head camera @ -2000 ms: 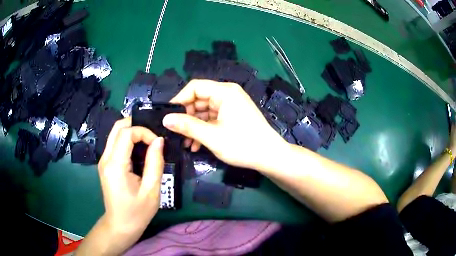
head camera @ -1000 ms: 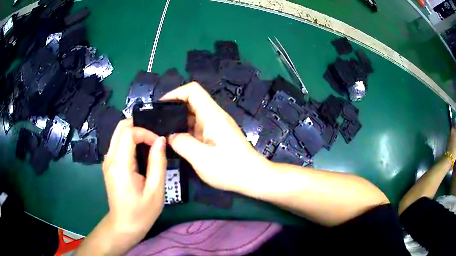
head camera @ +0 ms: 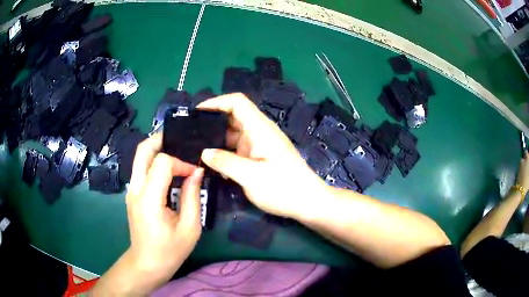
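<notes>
A black phone body [head camera: 188, 132] is held upright between my hands, with a black inner cover appearing to lie over its upper half; the boundary between them is not clear. A small silvery block shows at its top edge. The keypad board [head camera: 203, 204] shows white with dark dots below my fingers. My left hand [head camera: 165, 200] grips the left side, thumb and forefinger at the middle. My right hand [head camera: 255, 156] holds the right side, thumb tip on the front near the cover's lower edge. Speaker and wires are hidden.
Loose black covers are heaped at the left [head camera: 58, 93] and centre [head camera: 333, 142], with a smaller pile at the right [head camera: 404, 96]. Silver tweezers [head camera: 339, 84] lie beyond the centre heap. A pale strip [head camera: 348, 24] crosses the far bench. Another person's arm [head camera: 497, 217] is at the right edge.
My right thumb moved from the upper front of the phone down to its middle, then slightly up. The phone body has risen a little in view. The bench view has shifted slightly.
</notes>
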